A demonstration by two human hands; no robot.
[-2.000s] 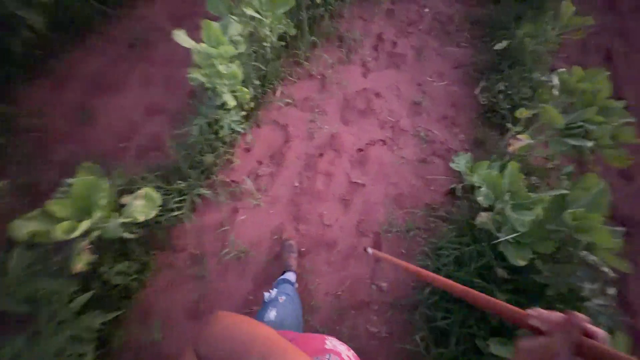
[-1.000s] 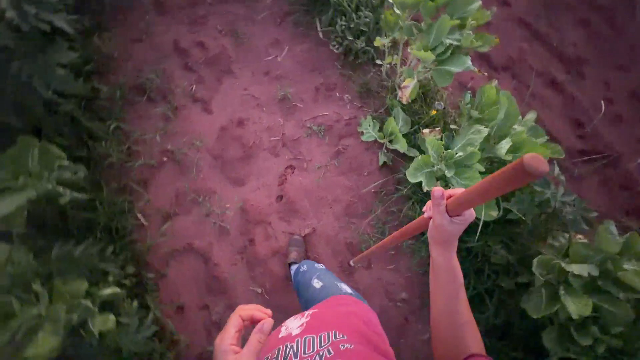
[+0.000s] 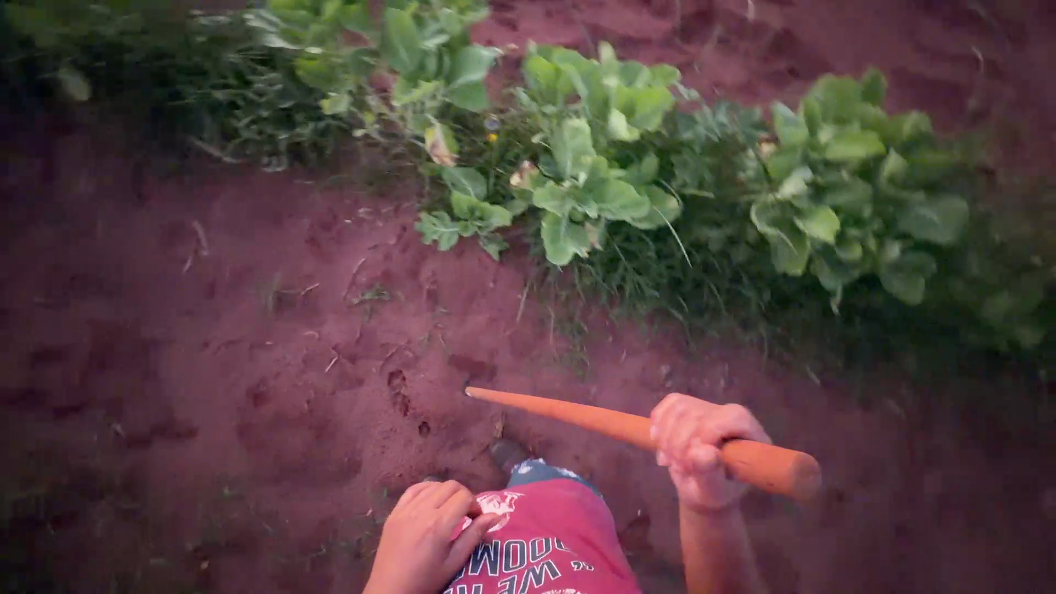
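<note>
My right hand [image 3: 701, 445] is closed round an orange-brown wooden pole [image 3: 569, 410] near its thick upper end. The pole slants down to the left, its thin pale tip over the reddish soil [image 3: 313, 396]; whether the tip touches the ground, I cannot tell. My left hand [image 3: 433, 528] rests at the front of my red printed shirt [image 3: 553, 536], fingers loosely curled; whether it pinches the cloth is unclear. Below the shirt, part of a blue trouser leg and a dark shoe [image 3: 507, 452] show.
A row of leafy green plants [image 3: 594, 181] with grass at its foot crosses the upper part of the view. A larger leafy clump [image 3: 850, 181] stands at the right. More red soil [image 3: 907, 33] lies beyond the row. Small holes [image 3: 399, 392] mark the ground near the pole's tip.
The view has turned strongly, so the plant row now runs across the top. My left hand, out of sight in the oldest frame, shows at my shirt. My right hand keeps hold of the pole.
</note>
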